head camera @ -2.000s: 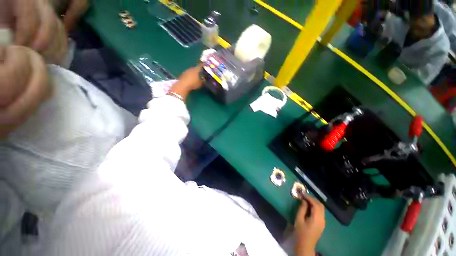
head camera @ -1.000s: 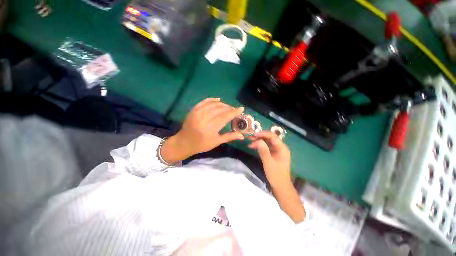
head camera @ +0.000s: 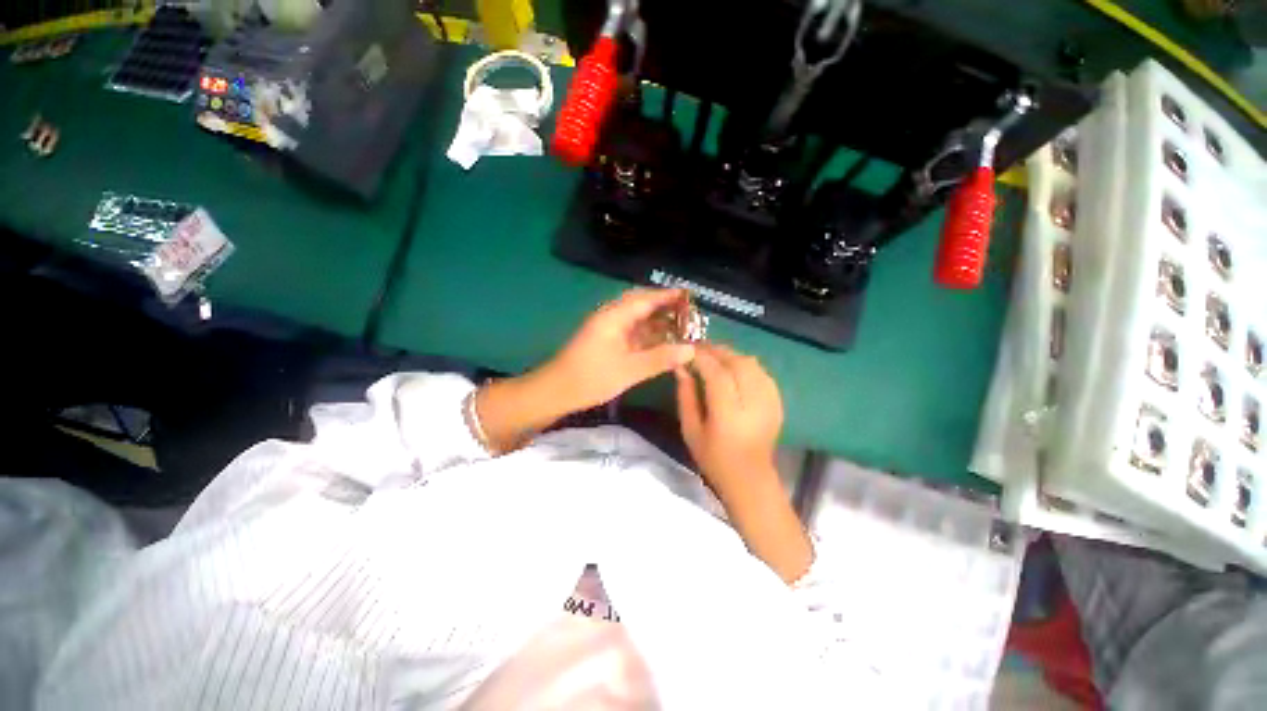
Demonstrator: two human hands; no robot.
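Observation:
My left hand [head camera: 611,354] holds a small module [head camera: 667,325] in its fingertips, just in front of the pressing fixture. The module has a silver and copper-coloured look and is partly hidden by the fingers. My right hand [head camera: 735,403] is close beside it, its fingertips at the module's near side. The pressing fixture [head camera: 709,295] has a black base with a white label strip on its front edge. Its red toggle clamp handles show at the left [head camera: 588,102] and at the right [head camera: 967,229]. The nests under the clamps are too dark to read.
Stacked white blister trays [head camera: 1098,306] with modules stand right of the fixture. A white lower tray [head camera: 910,570] lies near my lap. A crumpled wipe [head camera: 495,128] and tape roll [head camera: 509,65] lie left, beside the grey dispenser [head camera: 341,104]. A clear plastic bag [head camera: 181,254] lies further left.
My left hand has come from the tape dispenser to my right hand and now holds a module there. The two modules seen lying on the mat no longer show. The view has turned toward the fixture.

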